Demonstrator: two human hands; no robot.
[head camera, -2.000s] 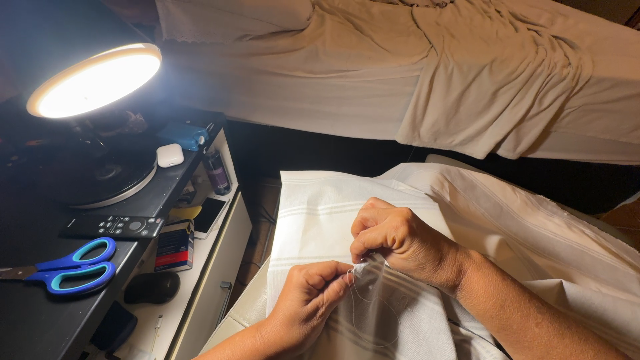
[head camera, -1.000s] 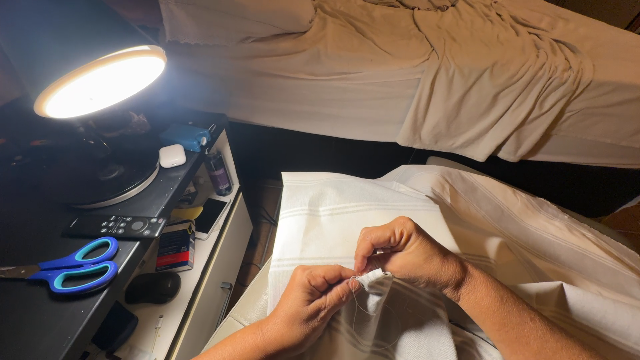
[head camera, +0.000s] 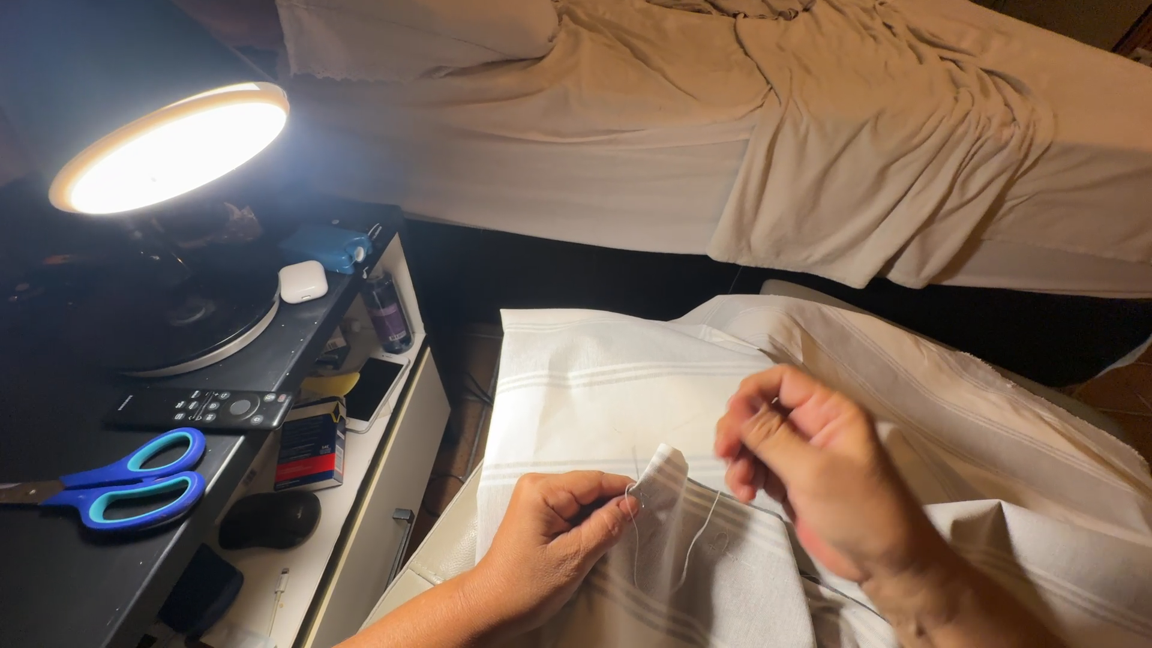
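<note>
White striped fabric (head camera: 621, 378) lies spread below both hands. My left hand (head camera: 562, 535) pinches a folded edge of it between thumb and forefinger. A thin needle (head camera: 635, 461) seems to stand up at that pinch, and a pale thread (head camera: 700, 540) loops down over the cloth. My right hand (head camera: 801, 468) is raised to the right of the fold, slightly blurred, its fingers curled; whether it holds the thread's end cannot be made out.
A lit lamp (head camera: 180, 148), blue-handled scissors (head camera: 135, 481), a remote control (head camera: 198, 409) and a white earbud case (head camera: 303, 282) are on the black desk at left. A phone (head camera: 373, 391) and computer mouse (head camera: 270, 519) lie on the shelf below. A beige-covered bed (head camera: 540, 171) stands behind.
My right hand has come away from the fold, up and to the right; it was against my left fingertips before. My left hand still pinches the cloth.
</note>
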